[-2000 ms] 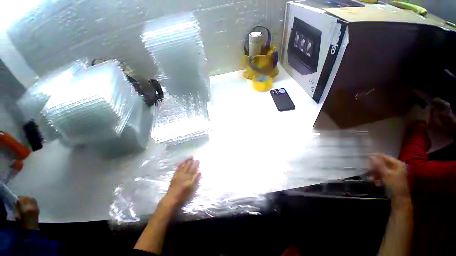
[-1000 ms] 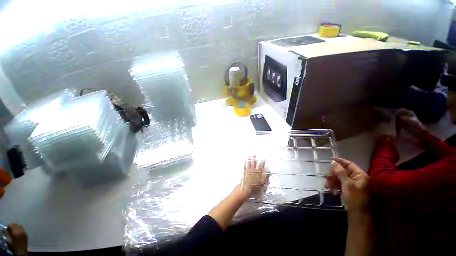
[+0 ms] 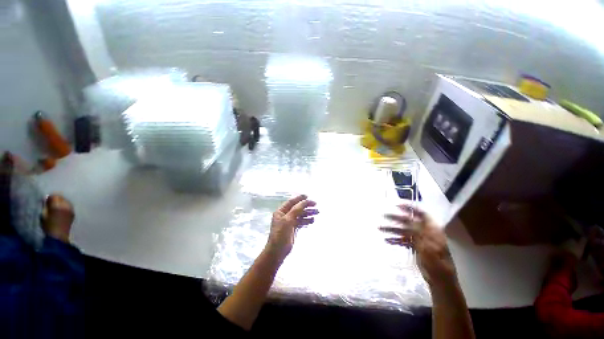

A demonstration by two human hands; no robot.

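A clear compartment tray (image 3: pixel 414 173) shows faintly as thin bright edges over the phone, in front of the yellow holder; the rest of it is lost in glare. My left hand (image 3: pixel 291 222) is raised over the table left of the glare, fingers bent and apart, with nothing visible in it. My right hand (image 3: pixel 420 238) is just below the visible tray edges, fingers spread and blurred, not closed on anything. Crinkled plastic film (image 3: pixel 245 255) lies along the front of the white table, under and between my forearms.
Tray stacks stand at left (image 3: pixel 175 129) and at the back centre (image 3: pixel 298 99). The yellow holder (image 3: pixel 385 129) is by the wall. A printed carton (image 3: pixel 457 132) lies at right. An orange flask (image 3: pixel 51 136), another person's hand (image 3: pixel 58 215) and blue sleeve are at left; a red sleeve (image 3: pixel 559 298) is lower right.
The view has turned left. The tray has moved from my right hand's grip to farther back, over the phone. My hands have come apart from it, and the right has opened.
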